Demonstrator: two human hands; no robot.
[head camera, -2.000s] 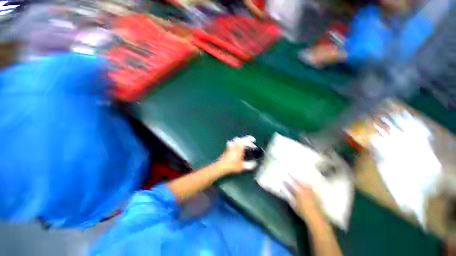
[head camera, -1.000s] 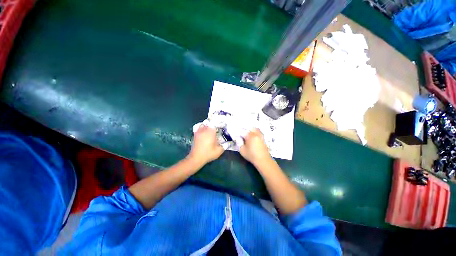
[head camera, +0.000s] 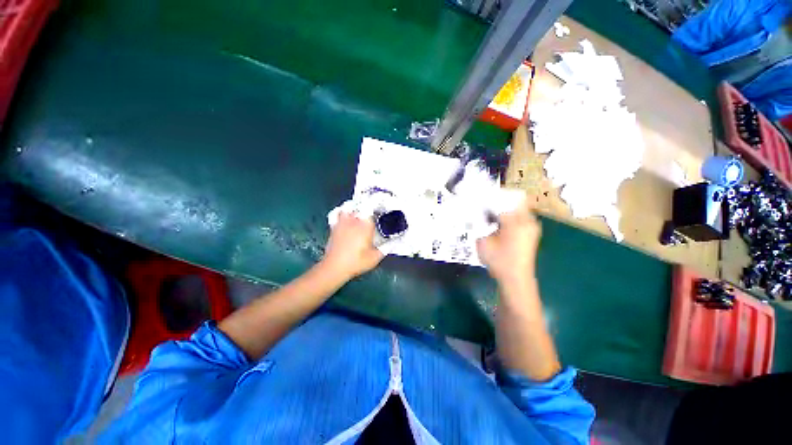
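My left hand (head camera: 352, 246) holds a dark rounded-square watch head (head camera: 392, 223) with a shiny rim, face up, over the left part of the white paper sheet (head camera: 434, 248). White covering or cloth shows at its fingertips. My right hand (head camera: 512, 243) is blurred at the sheet's right edge. It holds a white cloth (head camera: 483, 193), also blurred, over the sheet's upper right, where the small dark container is mostly hidden.
A grey post (head camera: 504, 65) stands behind the sheet. An orange-red box (head camera: 512, 97) and a white cloth pile (head camera: 586, 135) are to its right. Further right are a black box (head camera: 697, 211), a blue-white roll (head camera: 722, 171) and a red tray (head camera: 719, 335). Blue sleeves (head camera: 734, 35) show top right.
My right hand has moved right and away from my left hand, with the white cloth. The watch head now shows clearly in my left hand, which has barely moved.
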